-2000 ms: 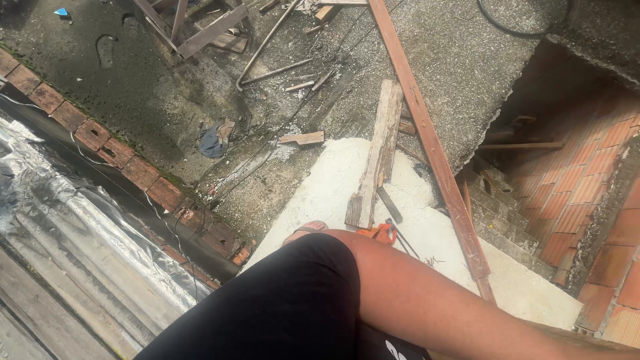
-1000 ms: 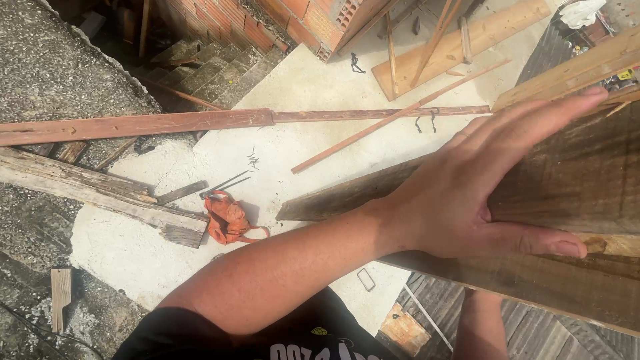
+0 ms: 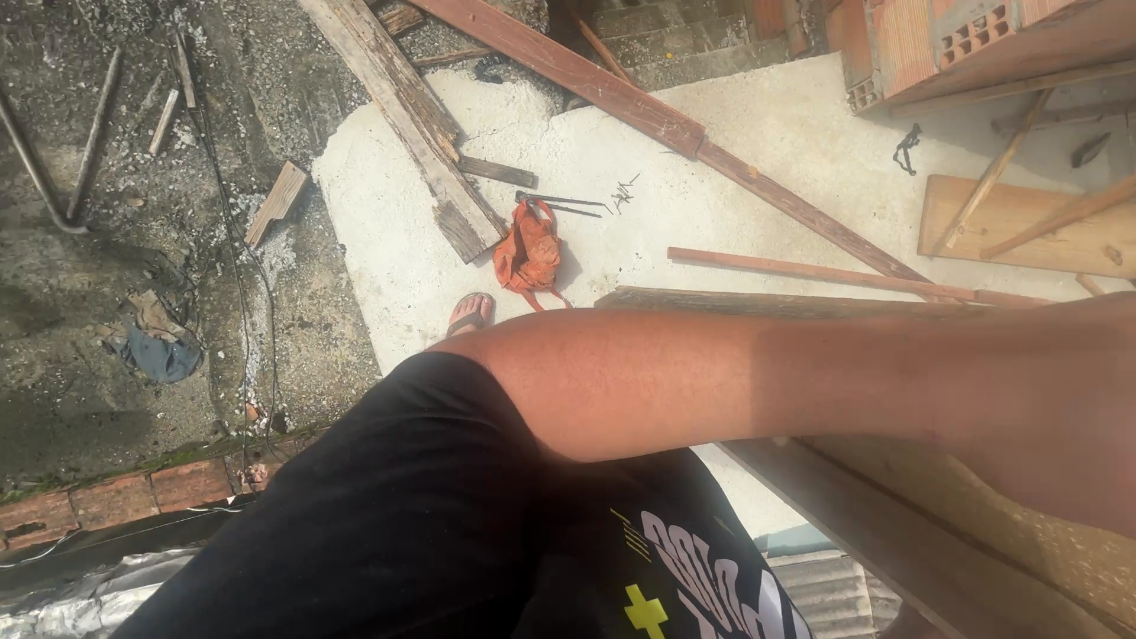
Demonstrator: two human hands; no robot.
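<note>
My left arm in a black sleeve stretches across the head view to the right edge. The blurred back of my left hand [image 3: 1056,417] is over a wide wooden board [image 3: 887,524]; its fingers are cut off by the frame, so its grip cannot be told. My right hand is out of view; only a bit of skin shows at the bottom edge, right of the shirt. Beyond the arm, an orange bag [image 3: 531,253] lies on the pale concrete slab [image 3: 612,160], touching a weathered plank [image 3: 417,133]. Dark metal rods [image 3: 572,204] and loose nails [image 3: 624,191] lie beside it.
A long reddish-brown beam [image 3: 603,89] crosses the slab diagonally. A thin wooden strip [image 3: 799,271] and a light board [image 3: 1021,222] lie to the right, near hollow clay bricks [image 3: 967,44]. Steps [image 3: 683,44] drop away at the top. A sandalled foot [image 3: 470,312] stands by the bag.
The view has swung strongly. One second ago my left hand showed whole, fingers spread over the wooden board, with another forearm below it; now the hand is mostly past the right edge.
</note>
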